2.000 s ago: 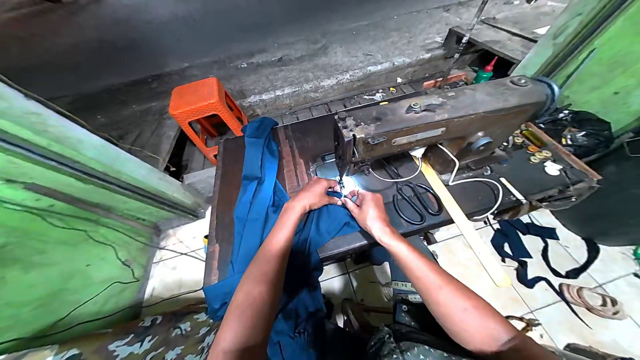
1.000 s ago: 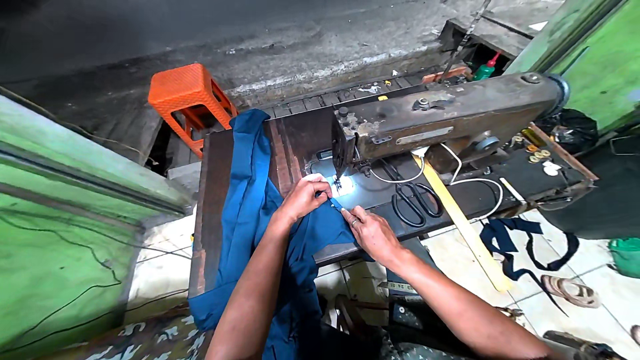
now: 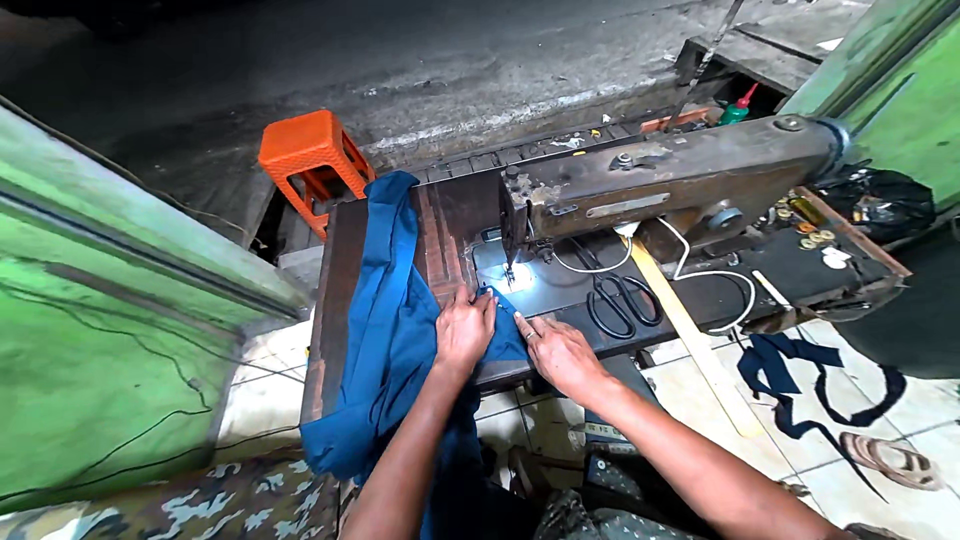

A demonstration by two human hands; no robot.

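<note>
Blue fabric lies over the left part of the sewing machine table and hangs off its front edge. My left hand pinches the fabric's edge just in front of the needle area. To its right, my right hand rests its fingertips at the same edge; whether it grips the cloth is unclear. The industrial sewing machine stands behind both hands, its presser foot lit by a lamp, with the cloth apart from it, nearer to me.
Black-handled scissors and a yellow wooden ruler lie right of my hands. An orange plastic stool stands behind the table's left end. Bobbins sit at the right, near a green bottle. Dark fabric strips lie on the tiled floor.
Both hands and the fabric edge have come away from the needle area, toward me. The lit needle plate, covered by the hands two seconds ago, now shows.
</note>
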